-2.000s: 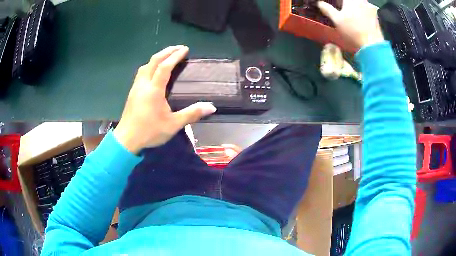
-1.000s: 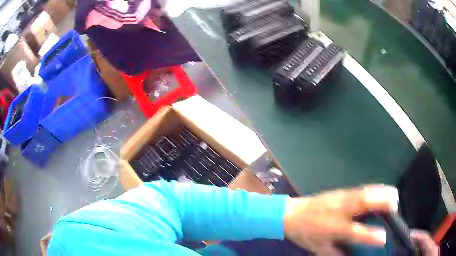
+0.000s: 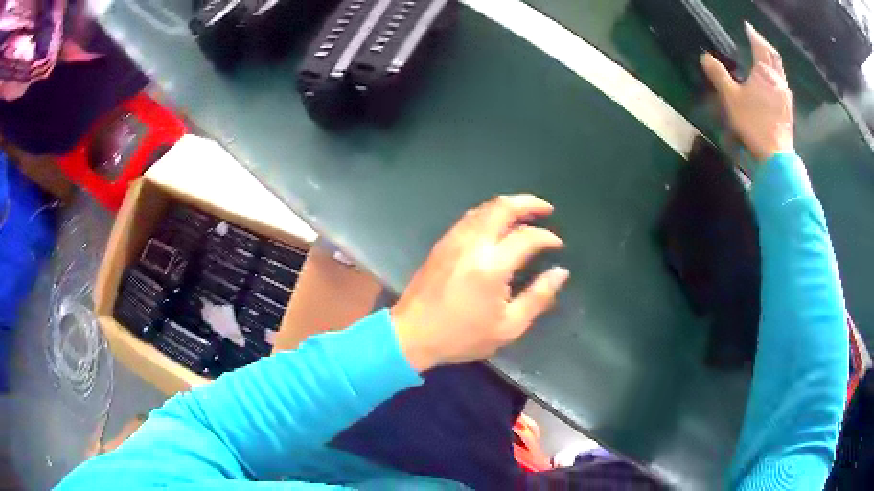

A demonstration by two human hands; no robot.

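Observation:
My left hand [image 3: 479, 283] is over the green bench at the centre, empty, with its fingers apart and curled. My right hand [image 3: 759, 101] is at the upper right, with thumb and fingers around the near end of a black unit [image 3: 685, 29] beyond the pale strip. The unit's far end is cut off by the top edge. Black thin sheets [image 3: 711, 249] lie on the bench beside my right forearm.
Black units [image 3: 369, 58] stand on the bench at upper left. An open carton [image 3: 129, 225] of black units is below the bench edge, near a red stool [image 3: 120, 158]. The pale strip [image 3: 585, 62] crosses the bench. Another dark object [image 3: 824, 34] is at the upper right corner.
The view has swung left from the bench front. My left hand has left the screened unit and is empty. My right hand has moved from the orange box to a black unit beyond the strip.

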